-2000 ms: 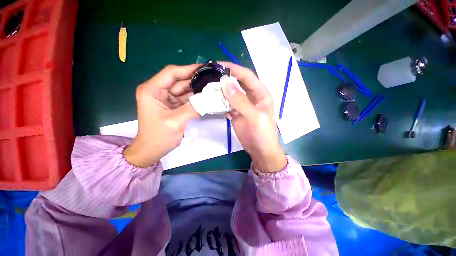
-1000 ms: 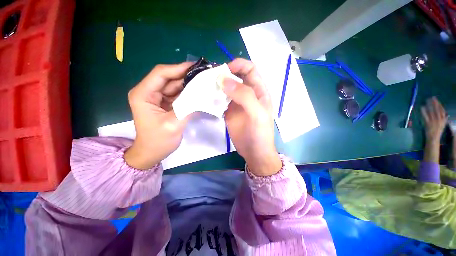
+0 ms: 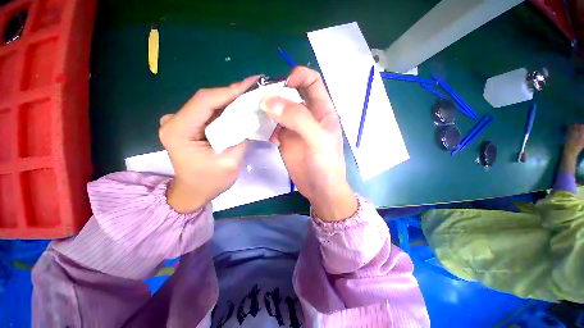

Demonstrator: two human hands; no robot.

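Observation:
A smartwatch head [image 3: 264, 81] is held between both hands, and only its dark upper edge shows. A white wiping cloth [image 3: 246, 118] covers most of it. My left hand [image 3: 198, 141] grips the watch head from the left side, its thumb hidden behind the cloth. My right hand [image 3: 314, 134] presses the cloth onto the watch head with its thumb, and its fingers hold the right edge. Both hands are above a white paper sheet [image 3: 262, 173].
A red tray [image 3: 45, 128] stands at left, a yellow-handled tool [image 3: 153, 51] near it. At right are a second paper [image 3: 390, 141], blue sticks [image 3: 454, 96], watch heads [image 3: 449, 136], a pale post [image 3: 442, 32], a translucent bottle [image 3: 508, 90], a brush [image 3: 527, 131] and a person's green sleeve [image 3: 499, 250].
The cloth has moved left and now hides most of the watch head. The other person's hand came onto the bench at right and has since drawn back toward the picture's edge; the brush there has shifted.

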